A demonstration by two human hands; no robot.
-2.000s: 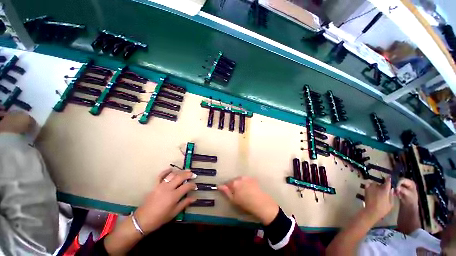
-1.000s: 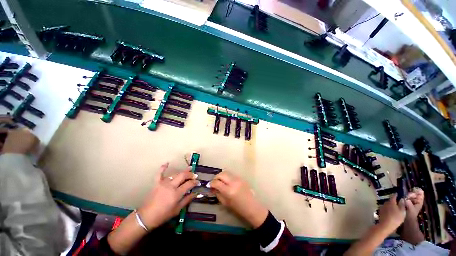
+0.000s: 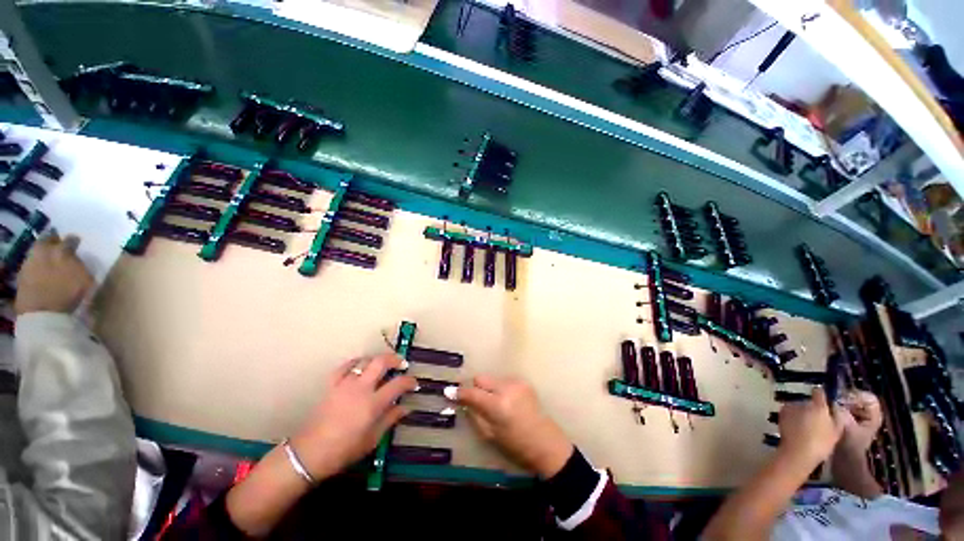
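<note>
A comb-shaped unit lies in front of me, its green circuit-board strip (image 3: 406, 338) upright in the view and its dark oblong bodies (image 3: 436, 357) pointing right. My left hand (image 3: 354, 409) lies over the strip's middle, fingertips at the left end of the second body from the top. My right hand (image 3: 515, 415) has its thumb and finger at that body's right end, with a small white piece (image 3: 451, 393) at the fingertips. Whether either hand grips the body or only touches it cannot be told. My left fingers hide part of the strip.
More comb units stand on the tan bench: three at back left (image 3: 336, 227), one at back centre (image 3: 478, 242), several at right (image 3: 662, 397). The green conveyor (image 3: 391, 116) behind carries others. A coworker's hand (image 3: 53, 277) is at left, another's hands (image 3: 812, 428) at right.
My right hand moved in from beyond the body's end, then slightly back out to its right end. The left coworker's hand has moved up and inward. The view has shifted slightly.
</note>
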